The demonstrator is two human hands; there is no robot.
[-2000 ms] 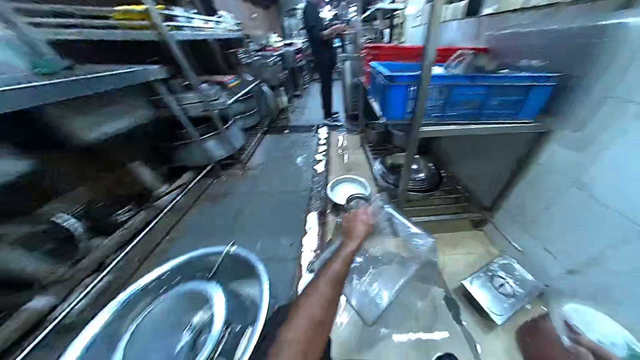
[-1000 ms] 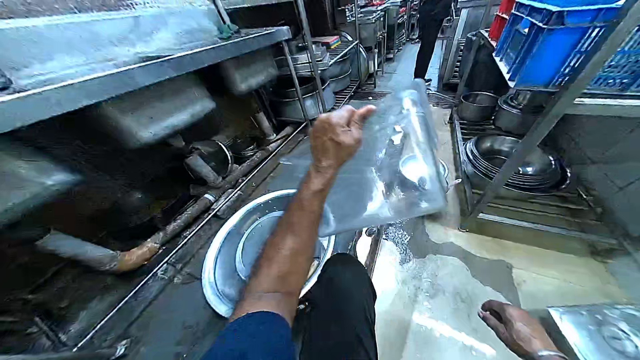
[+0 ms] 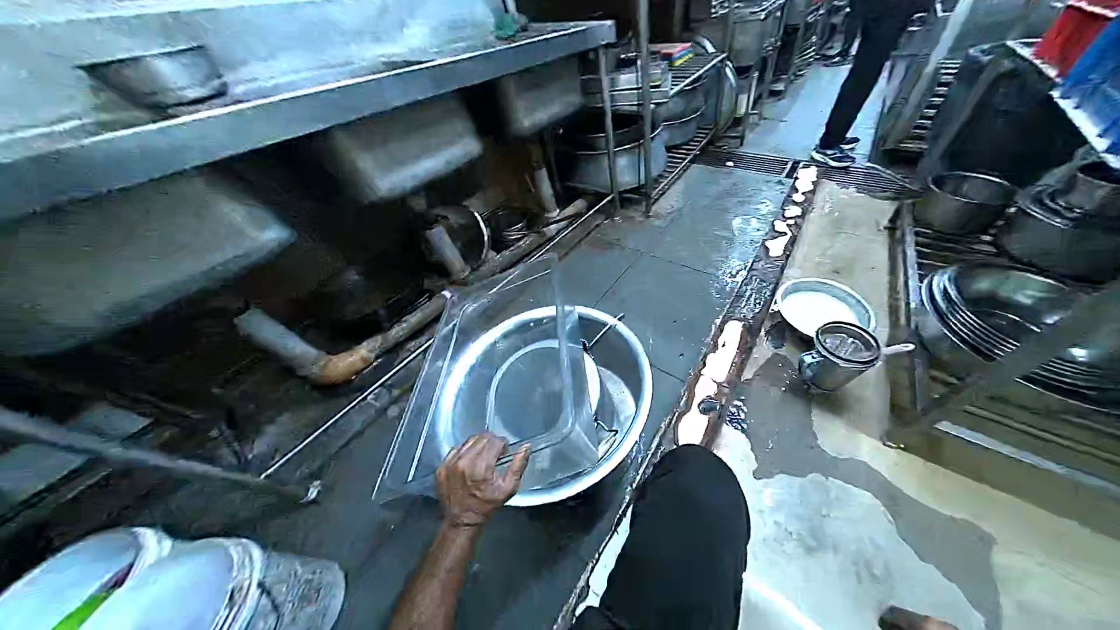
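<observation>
My left hand point(image 3: 477, 479) grips the near rim of a clear plastic food pan point(image 3: 499, 350), tilted over a wide metal basin point(image 3: 637, 385) on the wet floor. Through the clear plastic, round items show inside the basin. Only part of my right hand point(image 3: 914, 619) shows at the bottom edge, with nothing seen in it. To the right, a metal mug point(image 3: 827, 372) with a strainer resting on top stands beside a bowl of whitish liquid point(image 3: 821, 308).
Sinks under a steel counter point(image 3: 350, 114) line the left, above drain pipes point(image 3: 350, 360). White buckets point(image 3: 201, 582) stand lower left. A low rack point(image 3: 910, 289) holds stacked metal bowls point(image 3: 1006, 315) at right. A person point(image 3: 862, 83) stands farther up the aisle, near a floor grate point(image 3: 748, 163).
My left hand has brought the clear pan from the middle of the aisle down over the basin at the left. My right hand has moved mostly out of view.
</observation>
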